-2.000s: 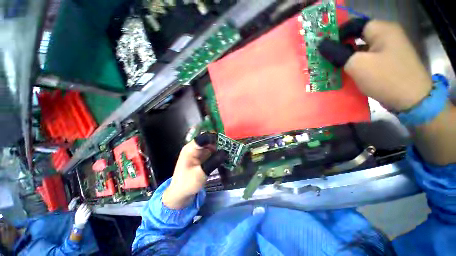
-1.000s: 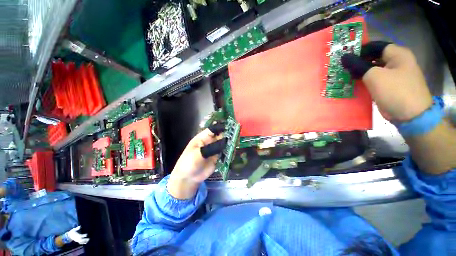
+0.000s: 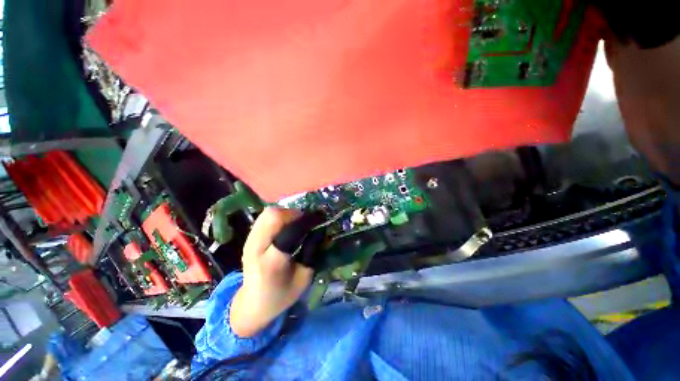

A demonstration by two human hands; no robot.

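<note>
A large red foam sheet [image 3: 320, 89] is raised close to the camera, tilted, covering much of the main board. A small green board [image 3: 514, 45] lies against its right part, cut off by the top edge. My right hand [image 3: 641, 82], dark and partly out of the picture, grips the sheet's right side near this board. My left hand [image 3: 270, 271], with black finger cots, is at the near left edge of the main green board [image 3: 373, 195], below the sheet. Its fingertips are dark and blurred; whether they hold the other small board cannot be told.
Pale green latches [image 3: 347, 274] sit at the carrier's near edge, above the metal rail [image 3: 522, 268]. Farther left are small boards on red sheets [image 3: 175, 242] and spare red sheets [image 3: 56, 190]. Part of another person in a blue sleeve [image 3: 123, 350] shows at lower left.
The red sheet and the small board on it have risen towards the camera with my right hand. My left hand has moved in under the sheet's near edge; its small board no longer shows clearly.
</note>
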